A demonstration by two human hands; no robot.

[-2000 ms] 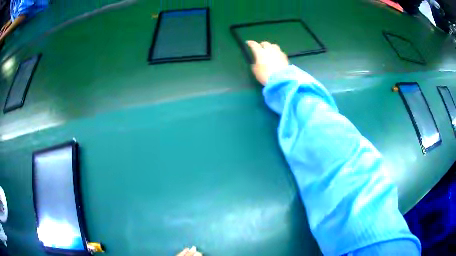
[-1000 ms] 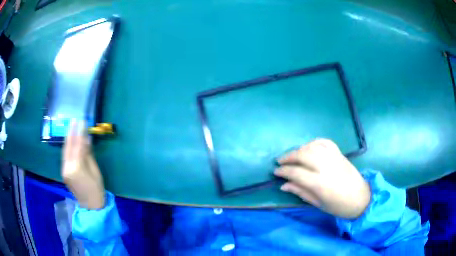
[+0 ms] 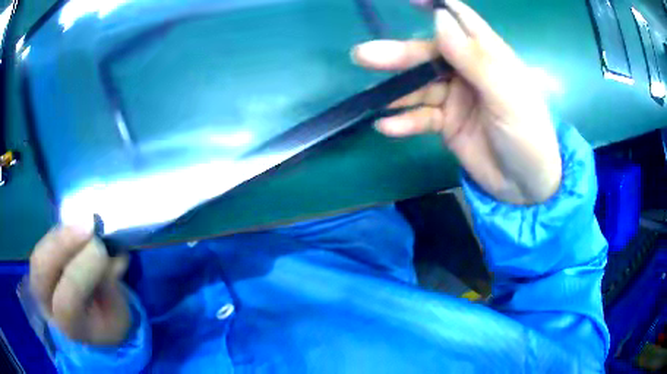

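A clear touch panel point(image 3: 292, 150), blurred and with strong white glare, is held tilted above the green bench between my two hands. My left hand point(image 3: 80, 285) grips its lower left corner. My right hand point(image 3: 497, 109) holds its dark right end with fingers spread on both sides of the edge. Another dark-bordered outline point(image 3: 112, 88) shows through the clear pane; it looks like a second panel lying on the bench, but blur makes this unsure.
The green bench top point(image 3: 541, 29) curves behind. Two narrow-looking panels point(image 3: 611, 44) lie at the upper right. A gold tab point(image 3: 9, 159) shows at the left edge. A blue bin point(image 3: 620, 204) stands below the bench edge at right. The blue smock fills the lower middle.
Both hands now hold a clear panel raised off the bench. Earlier my right hand was at a black-bordered panel lying flat and my left hand was at the display. The view has shifted.
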